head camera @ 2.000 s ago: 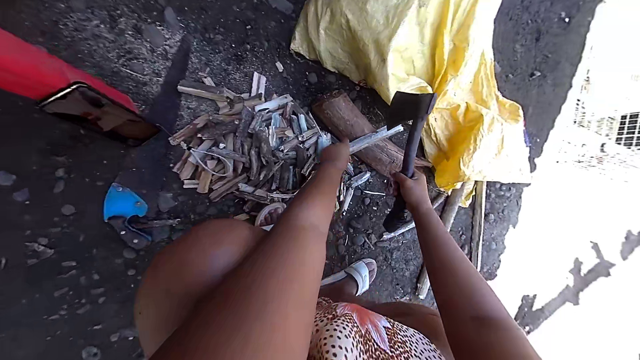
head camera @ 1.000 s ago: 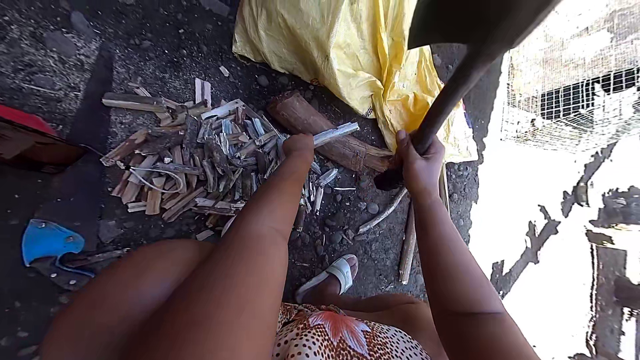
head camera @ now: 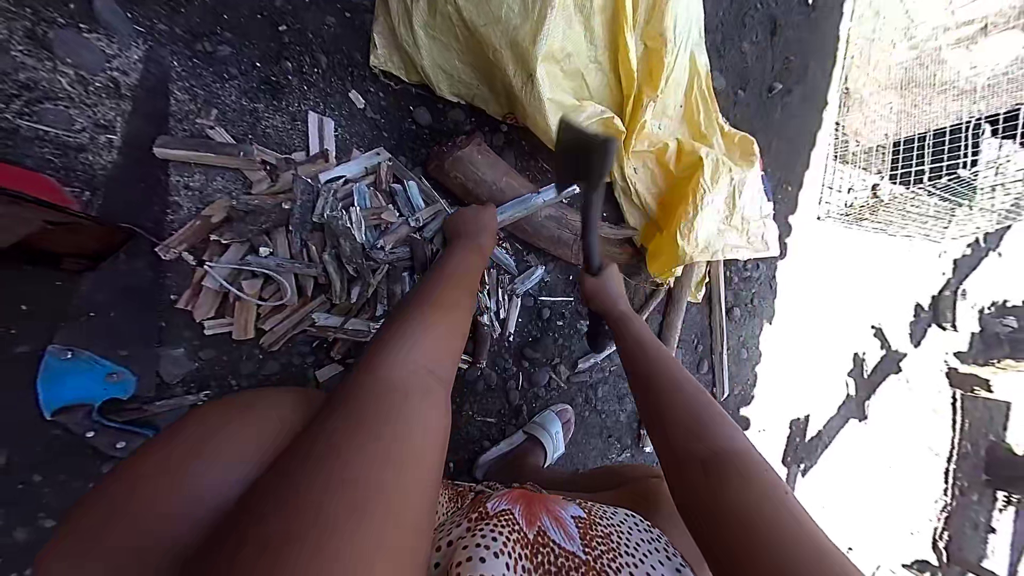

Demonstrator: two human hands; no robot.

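My left hand (head camera: 472,226) grips a pale split stick (head camera: 534,205), which lies across a thick brown log (head camera: 480,170) on the ground. In my right hand (head camera: 604,290) is the dark handle of a broad-bladed chopping tool, a hatchet or cleaver (head camera: 586,156); its blurred blade is just right of the stick's far end, over the log and the edge of the yellow sack. Whether blade and stick touch I cannot tell. Beside my left hand and to its left spreads a pile of split firewood (head camera: 320,232), with a loop of white cord (head camera: 264,296) on it.
A yellow woven sack (head camera: 544,64) lies beyond the log. Long sticks (head camera: 718,336) extend from under it at right. A blue piece (head camera: 84,380) and a red object (head camera: 36,186) are at left, wire mesh (head camera: 920,160) at upper right. My sandalled foot (head camera: 544,436) is below the log.
The chopping tool was raised close to the camera a second ago; my right hand has brought its blade down toward the log. My left hand keeps its hold on the stick.
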